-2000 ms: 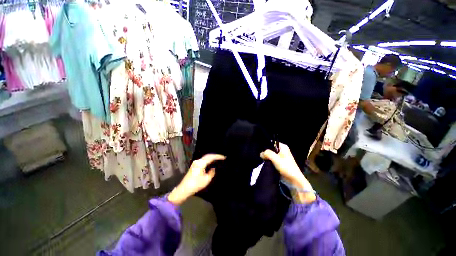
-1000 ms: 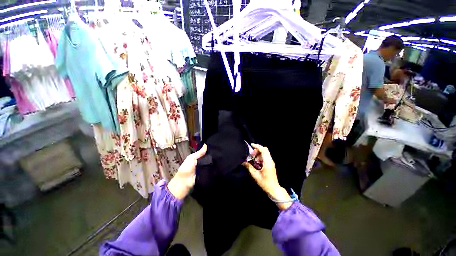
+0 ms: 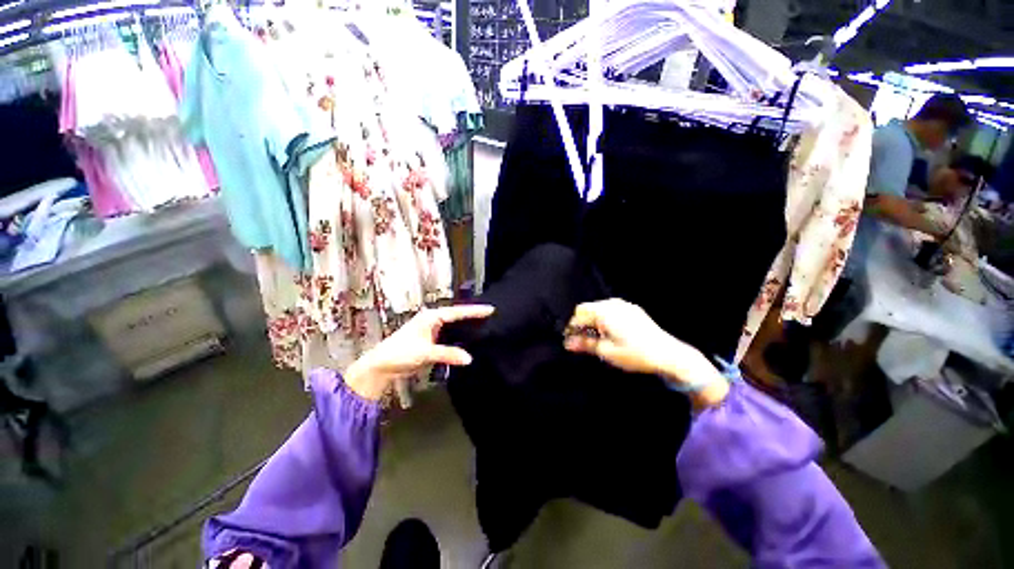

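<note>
A black garment hangs in front of me below white plastic hangers, its middle bunched up between my hands. My left hand is at the bunch's left edge, with thumb and fingers spread around the black cloth. My right hand is at the right of the bunch, fingers curled around a small dark tool, probably thread snips, hard to make out against the cloth. A white hanger dangles tilted in front of the garment's top.
Floral dresses and a teal top hang at left; a floral sleeve hangs at right. A person is at a white worktable at right. A cardboard-coloured stack sits at left.
The view has shifted left, so things appear further right. The white label seen two seconds ago no longer shows. The snips, clear one second ago, are now mostly hidden in my right fingers.
</note>
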